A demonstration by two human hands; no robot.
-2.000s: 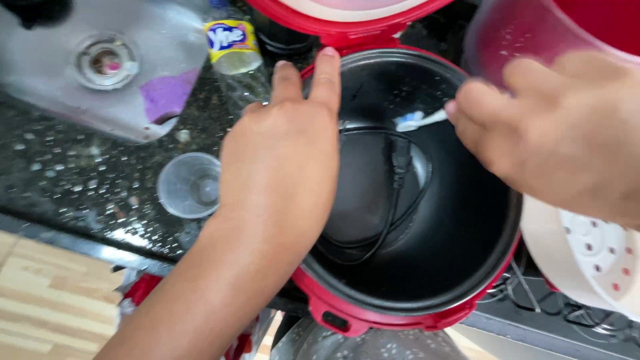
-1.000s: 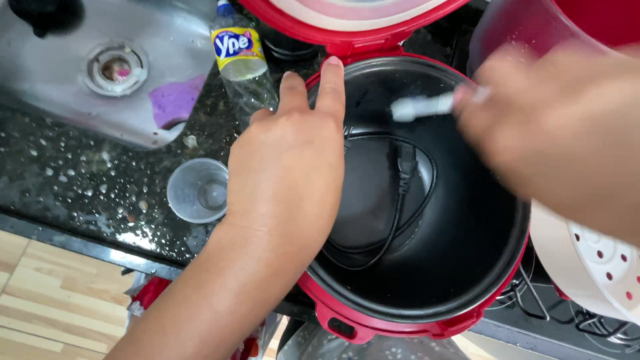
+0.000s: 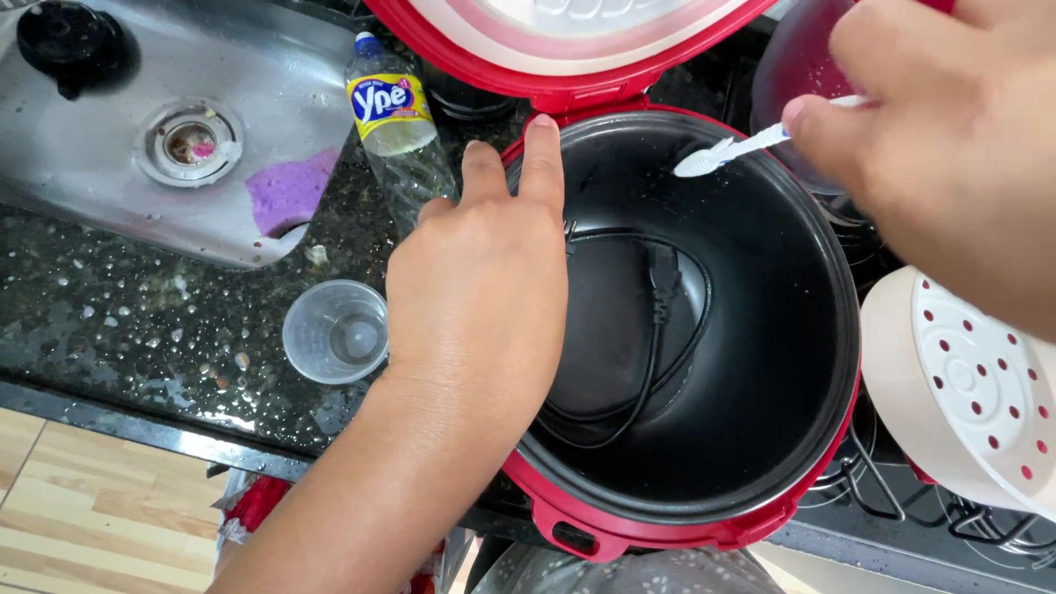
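My right hand (image 3: pixel 932 140) grips the white handle of a toothbrush (image 3: pixel 747 146), whose bristled head is over the far right inner wall of a red electric cooker (image 3: pixel 577 528). The cooker's black pot (image 3: pixel 767 346) holds a coiled black power cord (image 3: pixel 657 330) with its plug. My left hand (image 3: pixel 487 272) lies over the pot's left rim, its index and middle fingers stretched toward the hinge; whether it grasps the rim cannot be seen. The red and white lid (image 3: pixel 577 78) stands raised on the far side.
A steel sink (image 3: pixel 107 165) with a purple sponge (image 3: pixel 287 194) lies left. An Ypê bottle (image 3: pixel 400 132) and a clear plastic cup (image 3: pixel 337 332) stand on the wet granite counter (image 3: pixel 190 330). Right are a white perforated steamer basket (image 3: pixel 961 379), a red translucent container (image 3: pixel 800 82) and stove grates (image 3: pixel 862 474).
The toothbrush in my right hand has changed its angle and now points down to the left at the pot's wall. My left hand remains at the left rim.
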